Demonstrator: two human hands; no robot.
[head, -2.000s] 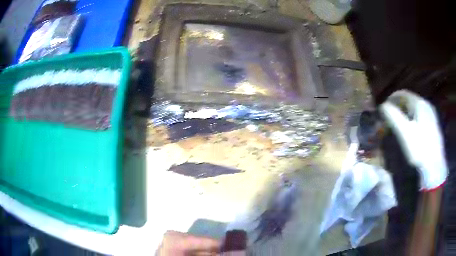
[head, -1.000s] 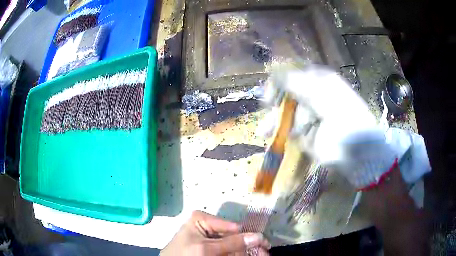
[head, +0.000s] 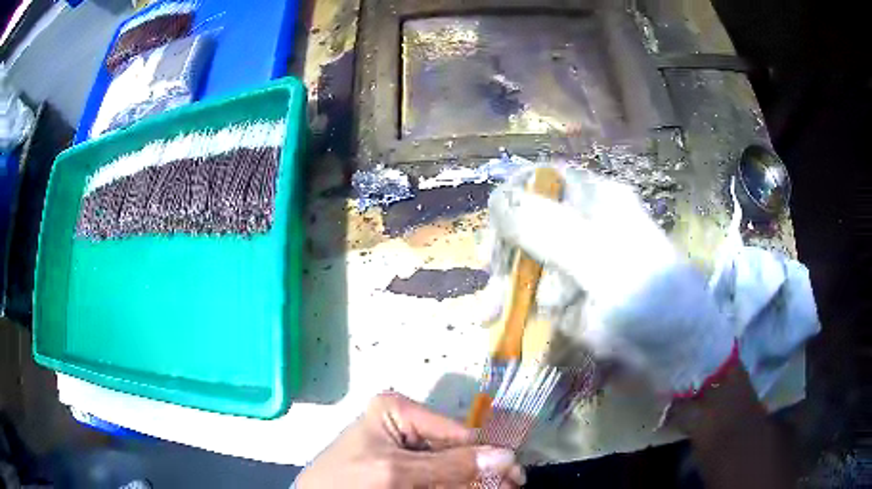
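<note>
My bare left hand (head: 411, 449) is at the bottom edge, its thumb and fingers pinching a fanned bundle of wire leads (head: 521, 406) with the pale ends pointing up. My right hand (head: 612, 267), in a white knit glove with a red cuff, holds the flux brush (head: 519, 306) by its orange-brown wooden handle. The brush's lower end lies against the left side of the fanned leads. More loose leads (head: 581, 377) lie on the bench beside the bundle, partly hidden by the glove and blurred.
A green tray (head: 294, 248) with a row of leads is at the left, a blue tray (head: 263, 43) behind it. A dark rectangular metal frame (head: 378, 86) is at the back. A small metal cup (head: 762, 179) and pale rag (head: 765, 296) are at the right edge.
My gloved right hand came from the cup to the middle with the brush. Since one second ago the brush has moved down onto the leads, which now show more clearly in my left hand.
</note>
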